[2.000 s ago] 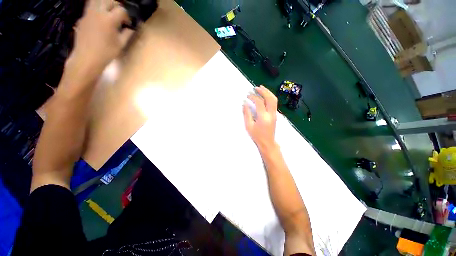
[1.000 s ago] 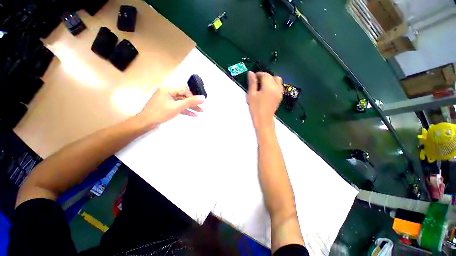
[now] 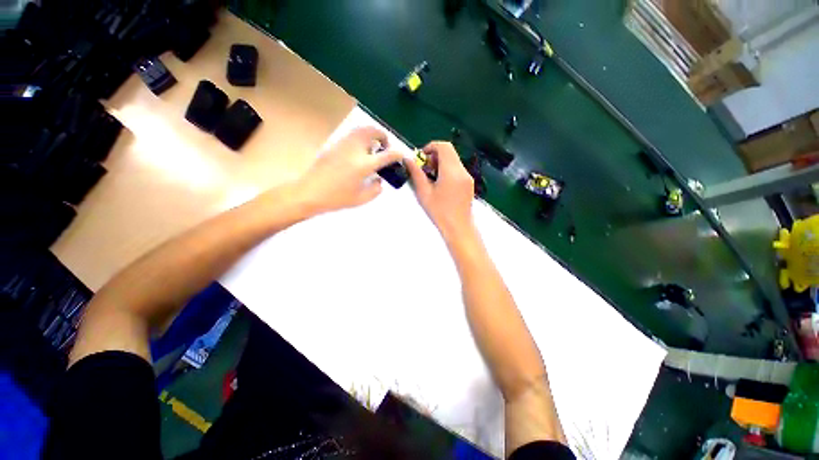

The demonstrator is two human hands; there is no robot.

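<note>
My left hand (image 3: 346, 172) holds a small black adapter housing (image 3: 393, 173) above the back edge of the white paper (image 3: 359, 269). My right hand (image 3: 442, 184) holds a circuit board (image 3: 425, 162) with a yellow part, close beside the housing. The fingers partly cover both things, and I cannot tell whether they touch. A dark cord part shows just beyond my right hand, over the belt edge.
Several black housings (image 3: 238, 124) lie on the tan cardboard (image 3: 162, 198), beside a dark heap of housings (image 3: 54, 117) at the left. The green conveyor belt (image 3: 611, 234) carries scattered boards (image 3: 543, 185) with cords. A yellow fan (image 3: 799, 255) stands at the right.
My left hand came from the housings on the cardboard to the paper with one housing. My right hand took a board from the belt, and the two hands have come together.
</note>
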